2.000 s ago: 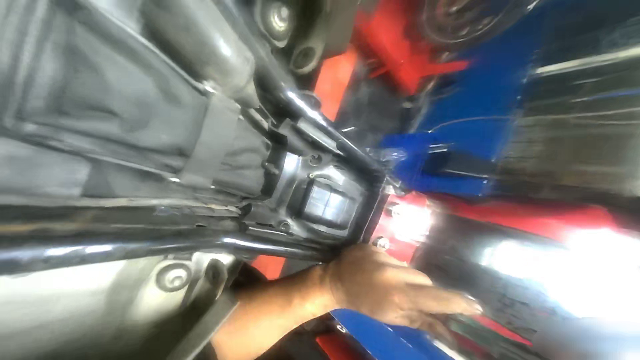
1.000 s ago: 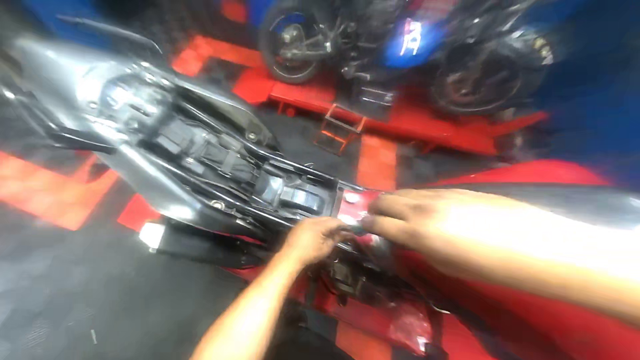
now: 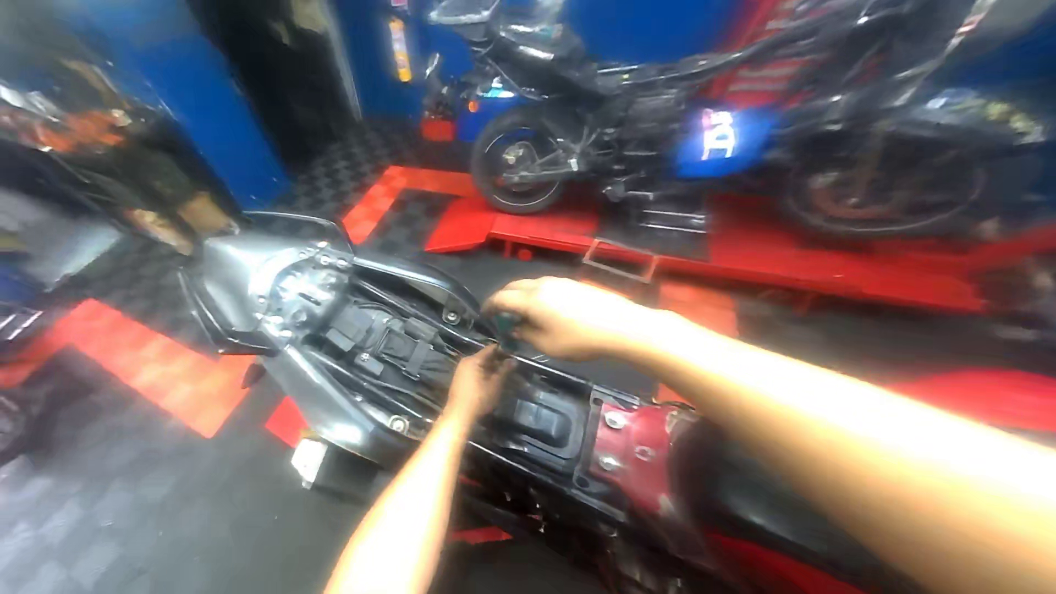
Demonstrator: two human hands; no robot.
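A motorcycle stands with its seat off, showing the black subframe (image 3: 528,470) and grey tail fairing (image 3: 231,268). Above the frame, my right hand (image 3: 549,318) holds a small dark teal object (image 3: 507,326), too blurred to name. My left hand (image 3: 478,379) is just below it, fingertips at or near the object's lower end; whether they grip it is unclear. Left of my hands lies the black underseat compartment (image 3: 396,342). A black plastic tray (image 3: 540,421) sits to their right, beside the red tank bracket (image 3: 631,450) with its bolt holes.
Another motorcycle (image 3: 577,124) stands on a red lift platform (image 3: 742,272) at the back. A metal-framed step (image 3: 619,260) sticks out from the platform's near side. A blue pillar (image 3: 214,107) rises at the left, above black and red floor tiles (image 3: 165,371).
Both hands have moved from the red tank bracket to over the frame, near the underseat compartment. The dark object now shows in my right hand. The view has shifted widely.
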